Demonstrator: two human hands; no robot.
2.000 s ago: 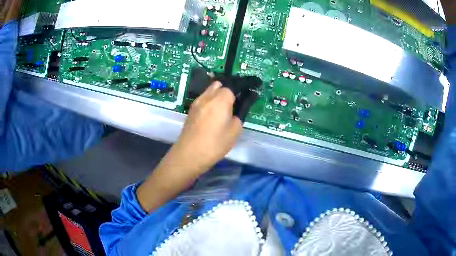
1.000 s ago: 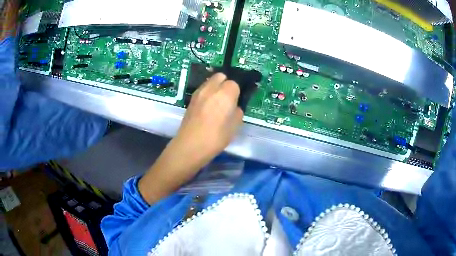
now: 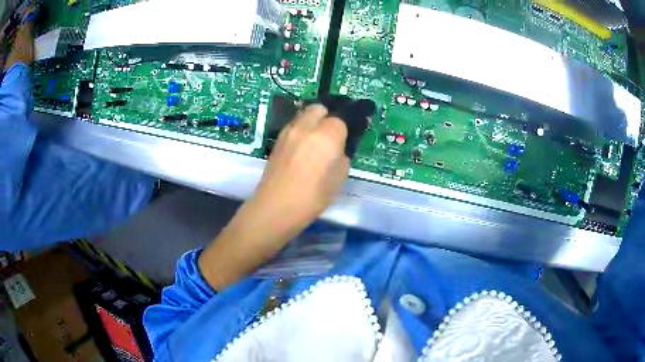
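Note:
My left hand [image 3: 308, 159] reaches up from the lower left, its fingers curled and closed on a flat black piece [image 3: 357, 117]. The piece lies over the front corner where two green circuit boards meet; the fingers hide part of it. A dark strip [image 3: 331, 56] runs away from it between the left board [image 3: 152, 117] and the right board [image 3: 467, 152]. Each board carries a long silver-white heat sink, small capacitors and blue parts. My right hand is not in view; a blue sleeve [image 3: 626, 283] shows at the right edge.
A wide silver conveyor rail [image 3: 438, 223] crosses between me and the boards. Another person's blue sleeve [image 3: 71, 184] and bare forearm [image 3: 25, 46] are at the left. A dark box with a red panel [image 3: 120, 332] stands low at the left.
My left hand has stayed at the black piece, with only slight shifts of hand and piece. The other person's forearm has come into view at the upper left.

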